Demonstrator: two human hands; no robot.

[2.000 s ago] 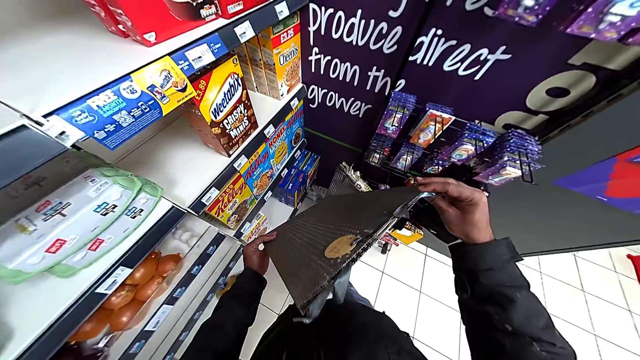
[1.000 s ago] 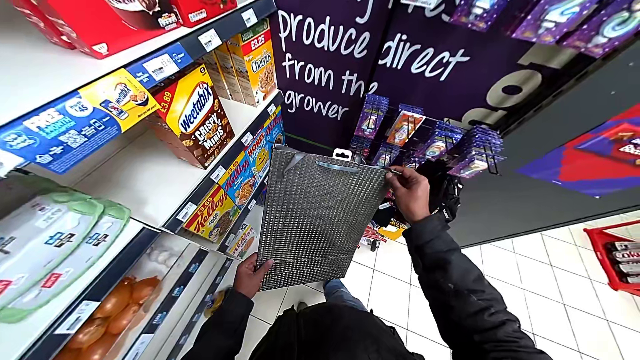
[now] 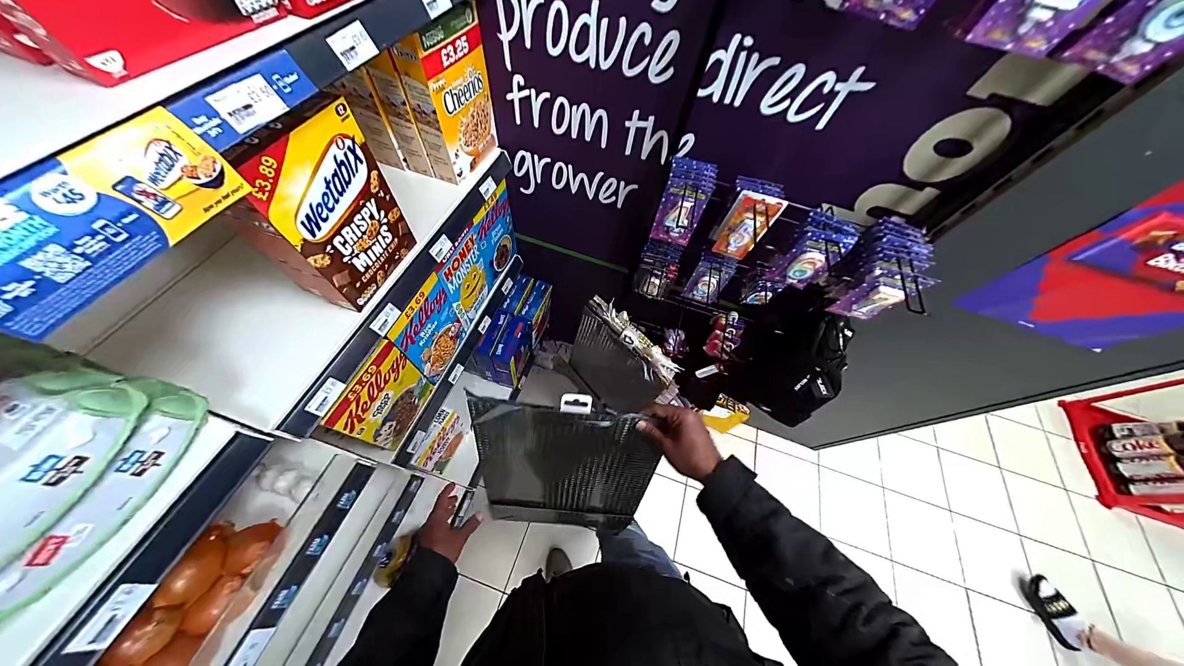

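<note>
A thin dark panel with a ribbed, mesh-like surface [image 3: 564,462] hangs in front of my body. My right hand [image 3: 683,439] pinches its upper right corner between thumb and fingers. My left hand [image 3: 449,525] is off the panel, a little to the left of its lower edge, fingers apart and holding nothing, close to the lower shelf edge. A small white tag [image 3: 575,403] shows at the panel's top edge. Behind it stands another dark panel or bin [image 3: 606,365] with crumpled pale material along its rim.
Shelves on the left hold a Weetabix box [image 3: 324,203], Cheerios boxes [image 3: 458,102], more cereal boxes [image 3: 435,342] and bagged onions [image 3: 199,592]. Purple packets [image 3: 805,254] hang on hooks ahead. A red crate of cans [image 3: 1133,462] and a person's sandalled foot [image 3: 1054,606] are at right.
My left hand has let go of the panel's lower left edge. The panel now tilts more, still in my right hand. A person's foot has come into view at the lower right.
</note>
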